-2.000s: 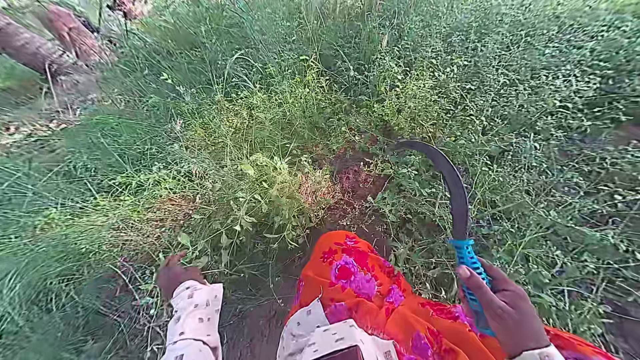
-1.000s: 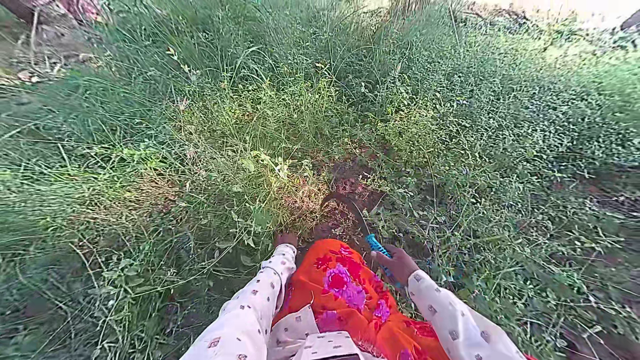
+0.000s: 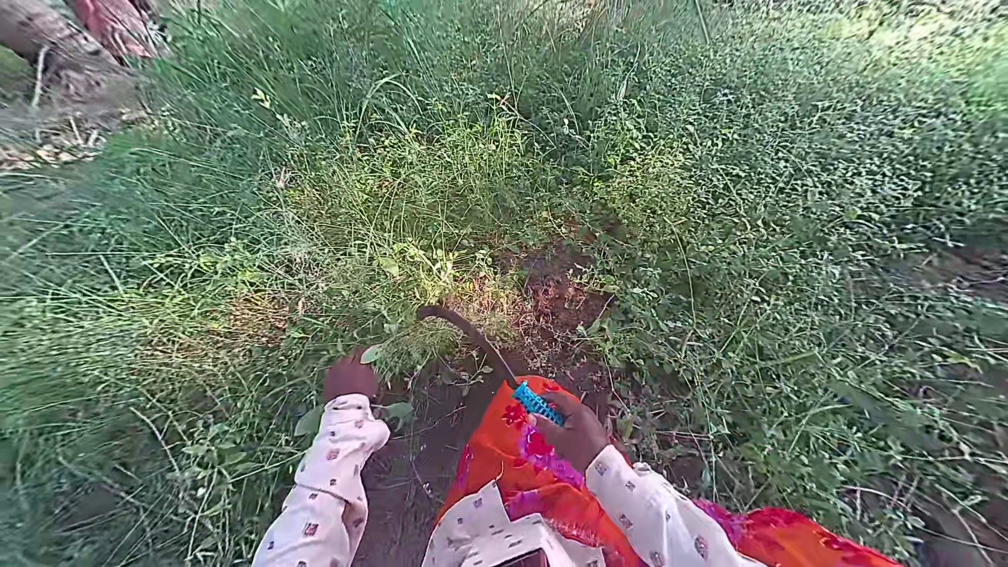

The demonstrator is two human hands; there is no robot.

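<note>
A sickle with a dark curved blade [image 3: 477, 337] and a blue textured handle [image 3: 538, 403] is in my right hand [image 3: 575, 431], just above the orange floral cloth over my legs. Its blade points to the left, with the tip over the weeds near the bare soil. My left hand [image 3: 350, 376] is low among green stems and leaves [image 3: 398, 350], left of the blade tip. Leaves partly cover its fingers, so its grip cannot be made out.
Dense grass and leafy weeds [image 3: 748, 197] surround a patch of brown soil [image 3: 563, 303]. A tree trunk [image 3: 59, 43] stands at the upper left beside reddish cloth [image 3: 114, 27]. Orange floral cloth [image 3: 488, 465] spreads across the lower middle and right.
Since the last earlier frame, my left hand has moved left, away from the cloth and into the weeds. The sickle remains in my right hand, its blade now reaching further left.
</note>
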